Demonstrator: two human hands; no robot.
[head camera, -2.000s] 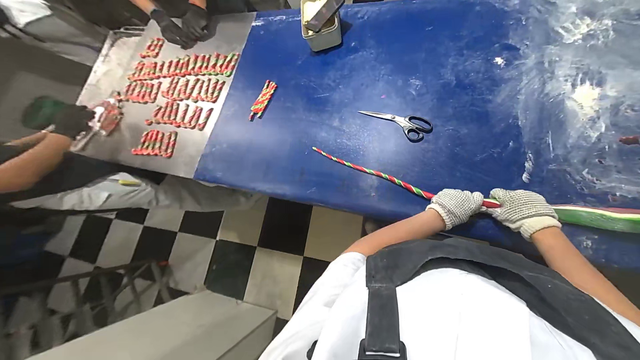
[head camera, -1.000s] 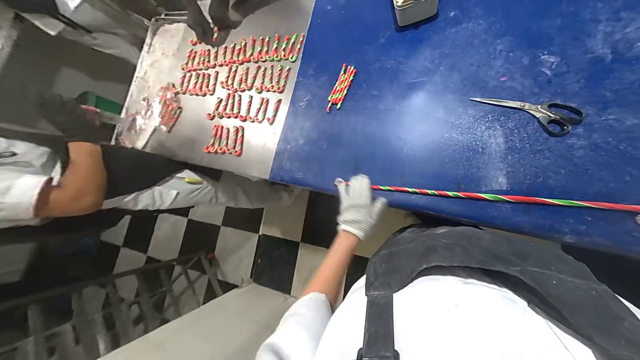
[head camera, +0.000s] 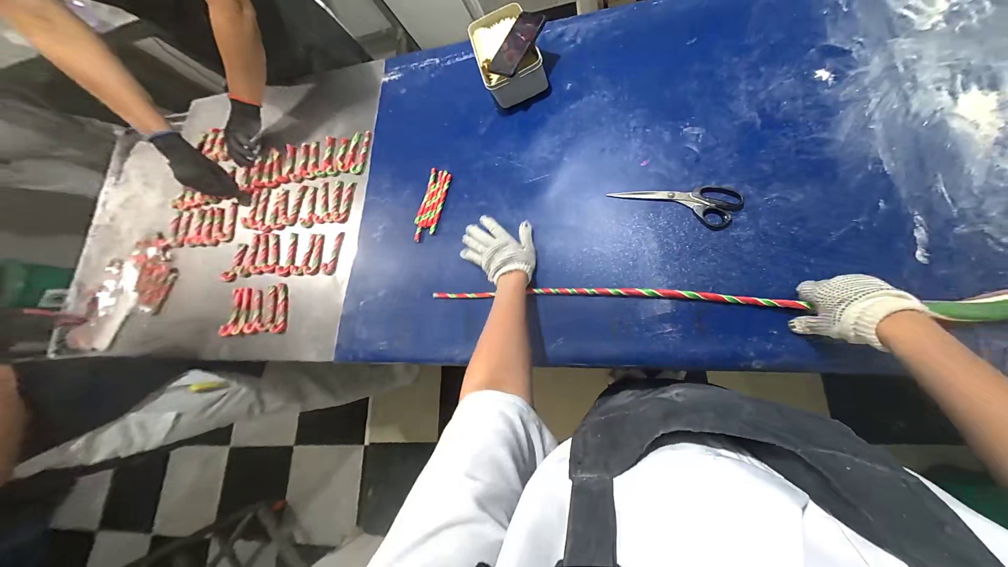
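A long twisted rope of red, green and white candy (head camera: 669, 294) lies along the near part of the blue table (head camera: 583, 213). My left hand (head camera: 502, 250), in a pale knit glove, is spread with its fingers apart just beyond the rope, its wrist over it. My right hand (head camera: 850, 309), gloved alike, is closed around the rope's right part; thicker green and white candy (head camera: 969, 310) shows past its wrist. Black-handled scissors (head camera: 693, 200) lie beyond the rope. Several short striped candy sticks (head camera: 433, 205) lie side by side left of my left hand.
On the metal surface (head camera: 307, 315) at left are rows of candy canes (head camera: 295, 205). A co-worker's dark-gloved hands (head camera: 206, 161) touch some of them. A tin (head camera: 508, 59) with a phone (head camera: 517, 43) on it stands at the far edge. White residue marks the table's right side.
My hands were close together on the candy two seconds ago; now they are far apart. My left hand has moved from the rope's left end onto the table beyond it. The view has shifted.
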